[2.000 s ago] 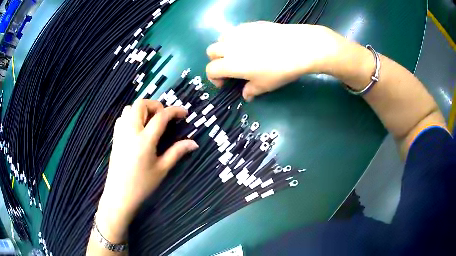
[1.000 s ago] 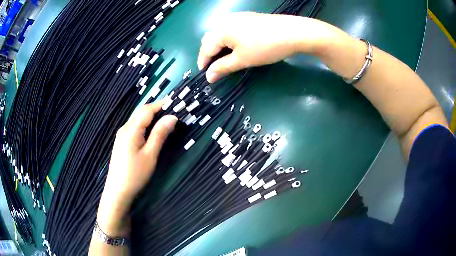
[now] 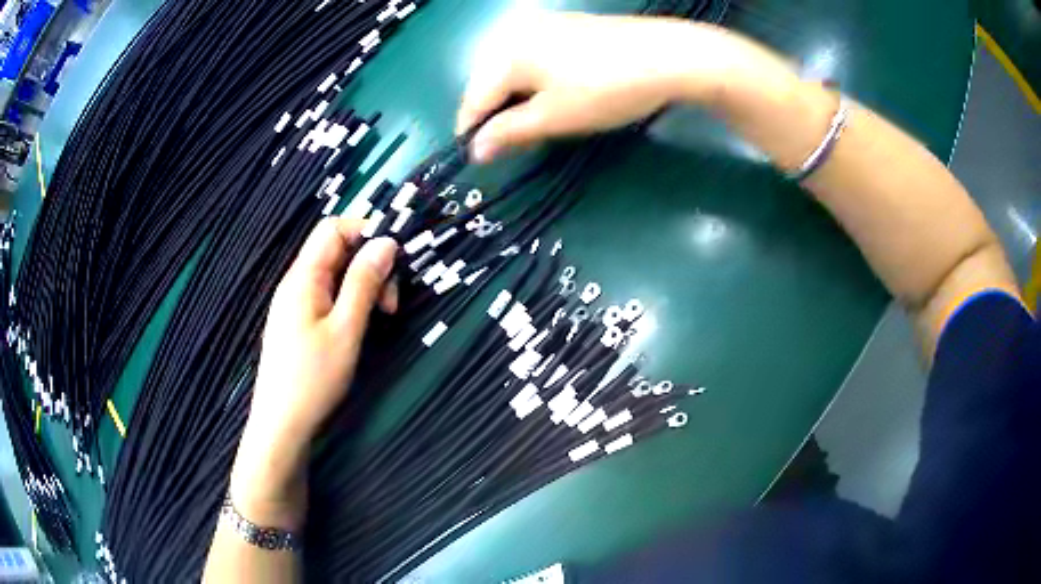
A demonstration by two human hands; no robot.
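Note:
Black cables point(image 3: 457, 399) with white end pieces point(image 3: 516, 322) fan out from the lower middle. Small ring terminals point(image 3: 613, 323) show beyond the white pieces. My left hand point(image 3: 331, 308) is bare and pinches cables just below their white ends, thumb against fingers. My right hand point(image 3: 531, 91) is bare and pinches black strands point(image 3: 514, 183) between thumb and fingers, above and right of my left hand. These strands run right under my wrist. How many cables each hand holds is unclear.
Broad black cable bundles point(image 3: 137, 194) with white-dotted ends lie at left on the glossy green tabletop point(image 3: 742, 297). More black strands point(image 3: 696, 11) lie at the top. Blue bins point(image 3: 32, 34) stand at the top left. A grey floor point(image 3: 873, 422) with yellow lines shows at right.
My right hand has moved left and slightly up from beside the ring terminals. My left hand has closed around cable ends further left. The cables between my hands have shifted and spread.

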